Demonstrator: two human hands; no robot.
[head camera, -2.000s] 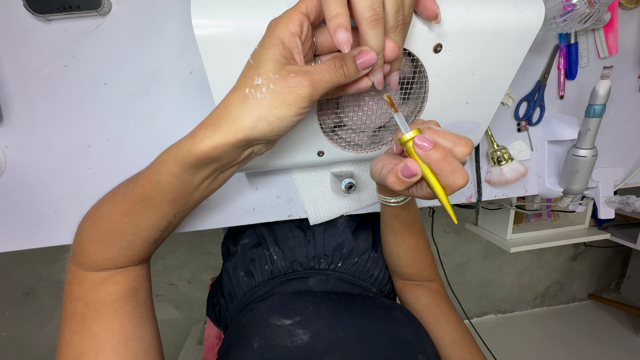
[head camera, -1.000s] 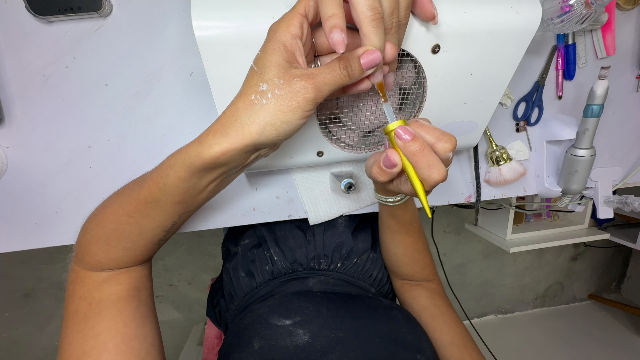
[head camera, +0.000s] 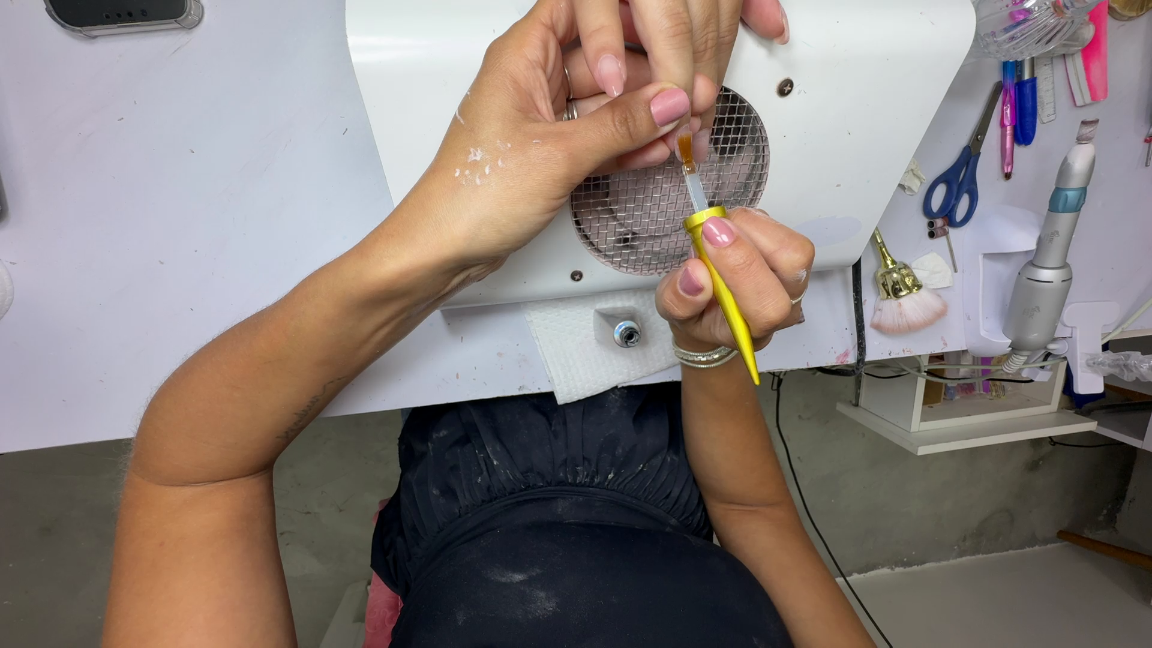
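My left hand (head camera: 558, 135) grips a finger of another person's hand (head camera: 666, 40), whose fingers reach down from the top edge. In my right hand (head camera: 747, 274) is a yellow-capped applicator brush (head camera: 724, 297), its pointed end toward me. The amber-coloured bristles lie at the nail of the held finger. Under the hands sits the round metal mesh grille (head camera: 630, 220) of a white nail dust collector (head camera: 837, 117). A small open bottle (head camera: 627, 334) stands on a white paper towel (head camera: 576, 346) near the table edge.
On the right are blue-handled scissors (head camera: 954, 184), pens (head camera: 1008, 121), a soft dust brush (head camera: 907, 306) and a grey nail drill handpiece (head camera: 1048, 261) in a white holder. A phone (head camera: 121, 13) lies at the top left. Below the table's right side is a white shelf (head camera: 972, 427).
The brush bristles have shifted slightly about the held fingertip, and my right hand has turned a little with the brush. My left hand keeps its hold on the other person's finger.
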